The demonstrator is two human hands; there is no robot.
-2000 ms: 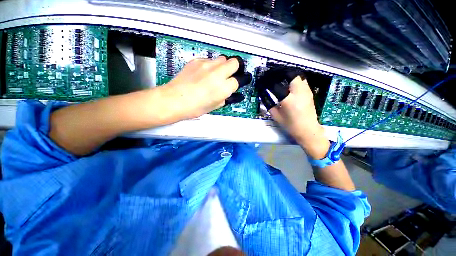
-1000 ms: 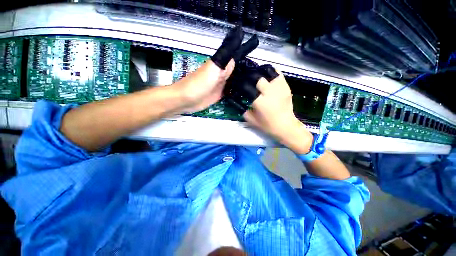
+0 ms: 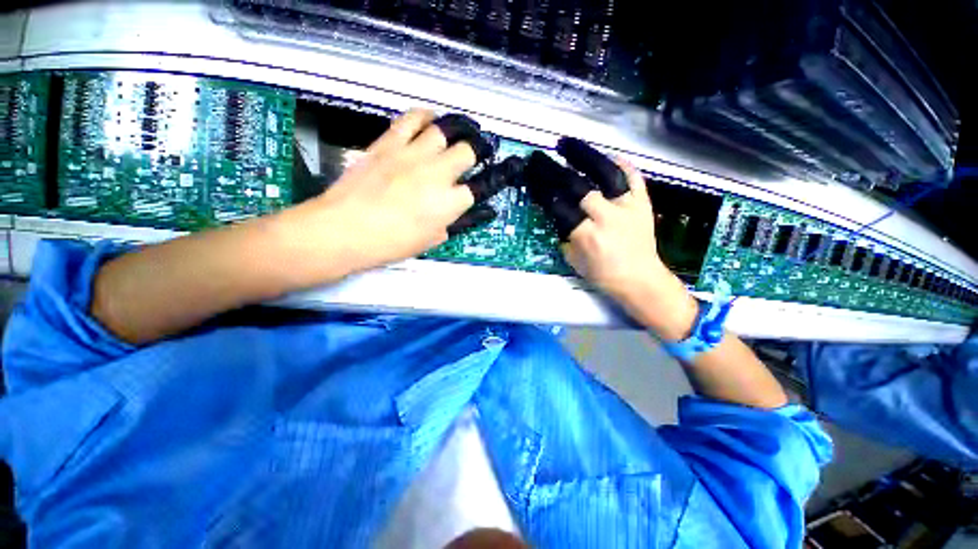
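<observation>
A green circuit board (image 3: 504,238) lies in the conveyor channel, partly covered by my hands. My left hand (image 3: 424,177) is over its left part, with black finger cots on several fingers and the fingertips bent down at the board. My right hand (image 3: 601,209) is over its right part, its black-covered fingers pointing left towards the left fingertips. The fingertips of both hands nearly meet above the board. Whether either hand holds a small dark component cannot be told against the black covers.
More green boards lie left (image 3: 172,150) and right (image 3: 836,257), the right ones with dark upright blocks. White rails (image 3: 450,287) edge the channel. Dark component trays (image 3: 525,27) and stacked trays (image 3: 836,102) stand beyond. A blue strap (image 3: 705,325) is on my right wrist. Another person's blue sleeve (image 3: 890,375) shows at right.
My hands were bunched together over the board a second ago, left fingers stretched up. Now they are further apart, with left fingers bent down and right fingers pointing left. The boards at left appear slightly further right.
</observation>
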